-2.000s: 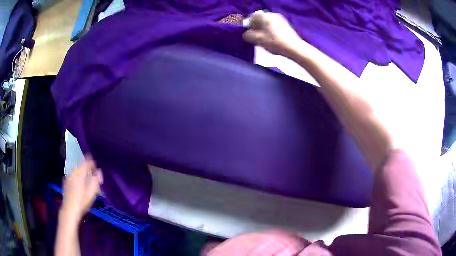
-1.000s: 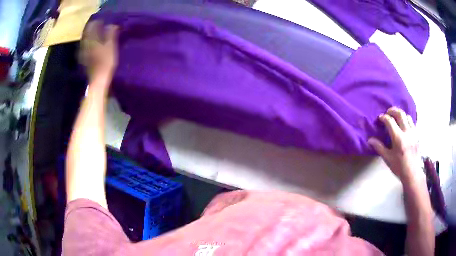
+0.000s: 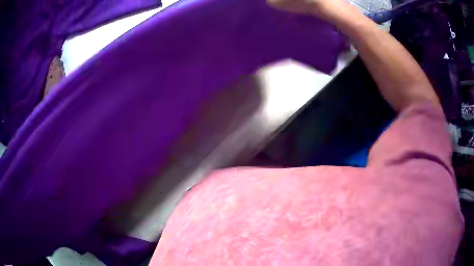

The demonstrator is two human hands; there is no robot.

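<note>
A bright purple garment [image 3: 140, 104] is drawn over the long padded board and covers the part of it in view. One end of the cloth hangs at the upper right, beside my right forearm. My right hand [image 3: 293, 4] is at the top edge, cut off by the frame. It lies at the purple cloth, but its fingers and any grip cannot be made out. My left hand is not in view.
The white table top [image 3: 291, 85] shows below the board, with its front edge running diagonally. More purple cloth [image 3: 26, 57] lies at the upper left. A dark hose or cord [image 3: 403, 9] runs at the upper right. Something blue [image 3: 358, 157] shows under the table.
The view has swung to the right. The purple cloth now covers the board where its dark cover showed. My left hand has left the picture, and my right hand has moved to the top edge.
</note>
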